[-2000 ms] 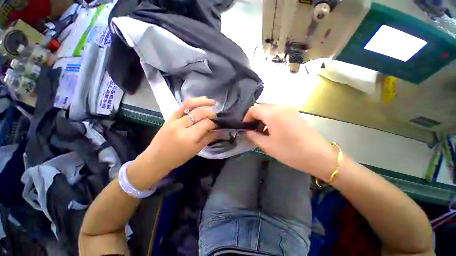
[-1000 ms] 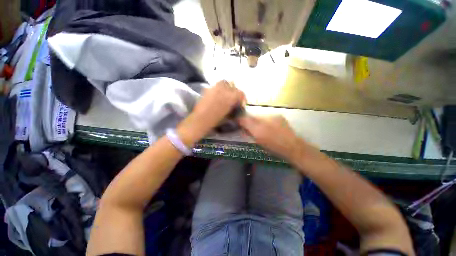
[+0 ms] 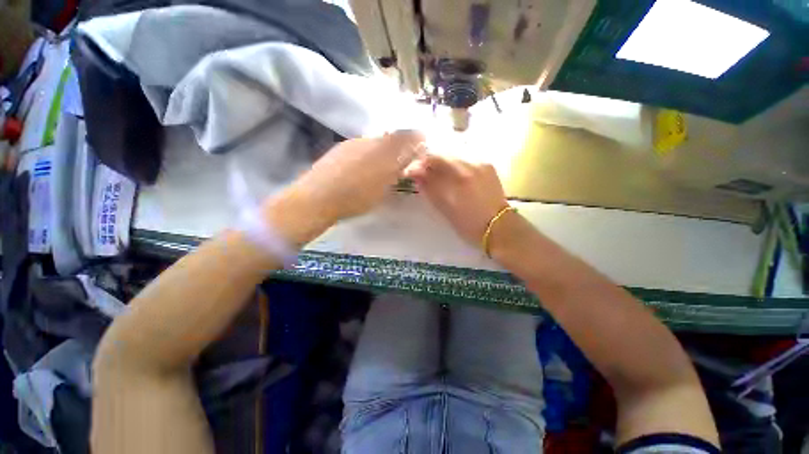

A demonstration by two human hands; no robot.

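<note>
The light and dark grey garment [image 3: 257,84] lies on the table left of the needle and runs under the machine head. The sewing machine head [image 3: 461,53] is above, with its presser foot and needle area [image 3: 459,111] in bright glare. My left hand [image 3: 364,173] is at the front left of the needle, its fingertips at the garment's edge. My right hand [image 3: 457,191] is just right of it, fingertips close together and touching or nearly touching the left ones. Glare and the fingers hide what lies between them; a small dark edge shows below.
White-and-blue plastic packages [image 3: 106,208] lie at the left. A white roll [image 3: 590,115] with a yellow end lies behind the needle. Green slim tools [image 3: 770,253] lie at the right table edge [image 3: 692,310]. Tangled grey cloth [image 3: 53,390] hangs lower left.
Both hands have moved from the lap edge up to the needle area with the garment's edge. The garment bundle now lies further left, its light part stretched toward the needle.
</note>
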